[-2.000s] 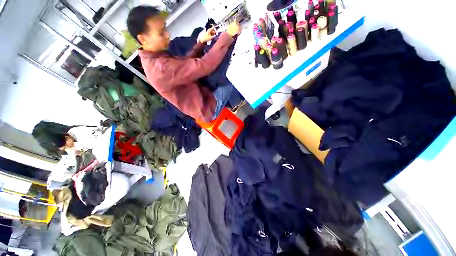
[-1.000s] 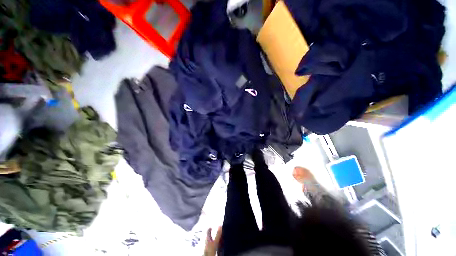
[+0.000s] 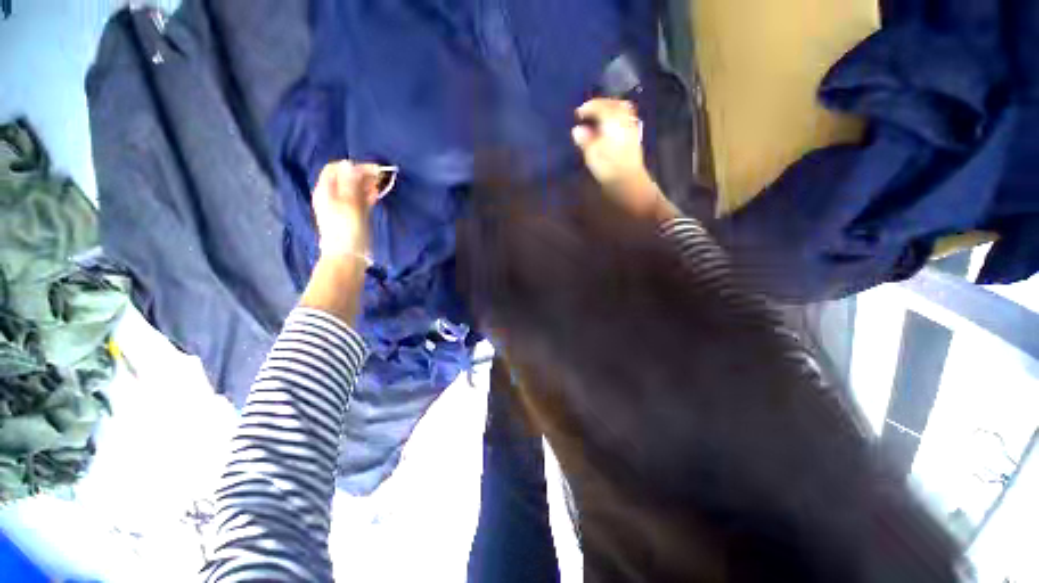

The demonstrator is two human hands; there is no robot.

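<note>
A pile of navy garments lies on the floor in front of me, with white cord loops on it. My left hand is at the pile's left part, fingers curled, with a white loop beside the fingertips; it seems to pinch the cloth there. My right hand is at the pile's right part, blurred, fingers bent; whether it grips cloth is unclear. Dark blurred hair covers my right forearm and the lower middle.
A dark grey garment lies left of the navy pile. Olive cloth is heaped at the far left. A cardboard box and more navy cloth are at the right. A blue object shows at the lower left corner.
The view has moved down and closer to the navy pile. Both hands have reached forward onto it; one second ago they were low in the picture, away from the cloth.
</note>
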